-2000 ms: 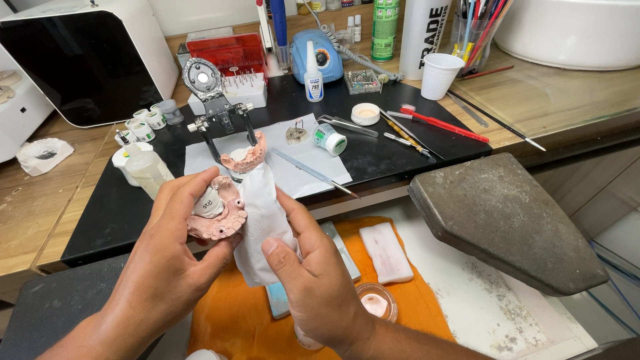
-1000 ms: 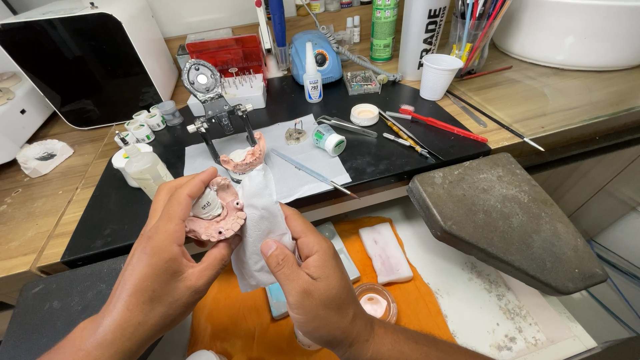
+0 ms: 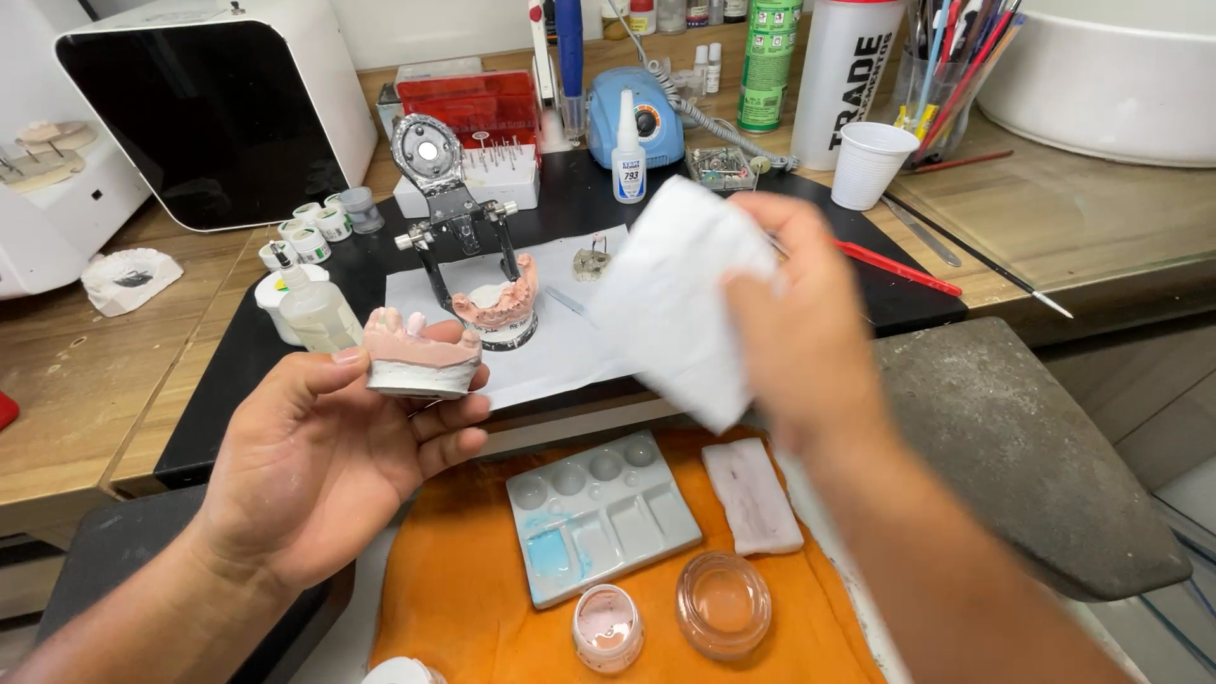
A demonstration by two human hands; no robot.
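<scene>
My left hand (image 3: pixel 332 456) holds a dental cast (image 3: pixel 421 353) with a pink gum part, some teeth and a white plaster base, turned side-on. My right hand (image 3: pixel 798 313), somewhat blurred, pinches a folded white paper towel (image 3: pixel 689 299) to the right of the cast and apart from it. Behind, a dental articulator (image 3: pixel 456 214) stands on white paper with another pink and white cast (image 3: pixel 499 309) at its foot. Below the hands, a mixing palette (image 3: pixel 603 518) with blue liquid lies on an orange cloth (image 3: pixel 456 589), beside a whitish sponge (image 3: pixel 752 496).
An open jar of pink material (image 3: pixel 608 627) and a glass dish (image 3: pixel 724 605) sit on the cloth. A dropper bottle (image 3: pixel 318 309) stands left of the articulator. Farther back are a glue bottle (image 3: pixel 628 161), a blue control unit (image 3: pixel 635 119) and a plastic cup (image 3: pixel 872 166). A dark armrest (image 3: pixel 1016 456) juts out at right.
The paper towel has come away from the cast, moving up and right with my right hand. My left hand has turned the cast from face-up to side-on. The palette is now uncovered.
</scene>
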